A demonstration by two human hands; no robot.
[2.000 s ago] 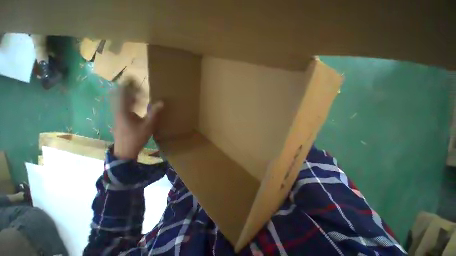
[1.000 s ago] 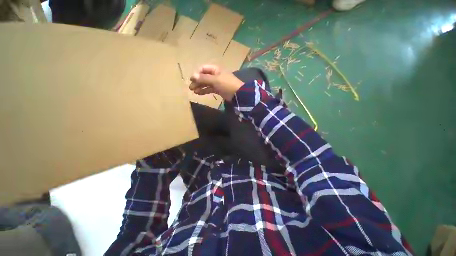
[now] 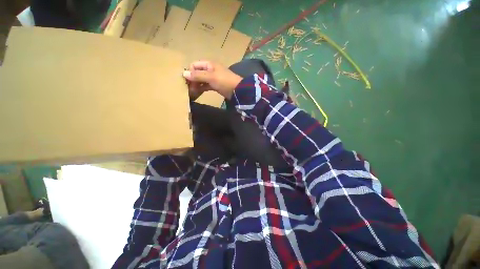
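A large plain brown cardboard panel (image 3: 100,97), its look fitting a box lid, spans the left side of the view, tilted slightly. My right hand (image 3: 210,78) is at the panel's upper right corner, with thumb and fingertips pinching its right edge. My left hand is hidden; its plaid sleeve runs up to the panel's lower right edge and ends behind it. The rest of the box is hidden.
Flat die-cut blanks (image 3: 208,29) lie on the green floor (image 3: 410,105) ahead. Beyond my right arm are scraps and a yellow strap (image 3: 345,58). White sheets (image 3: 95,210) lie at lower left, beside another person's leg (image 3: 39,241).
The box was open before me with its inside showing, then swung left; only a panel now shows. Since one second ago the panel levelled out and my right hand closed on its edge.
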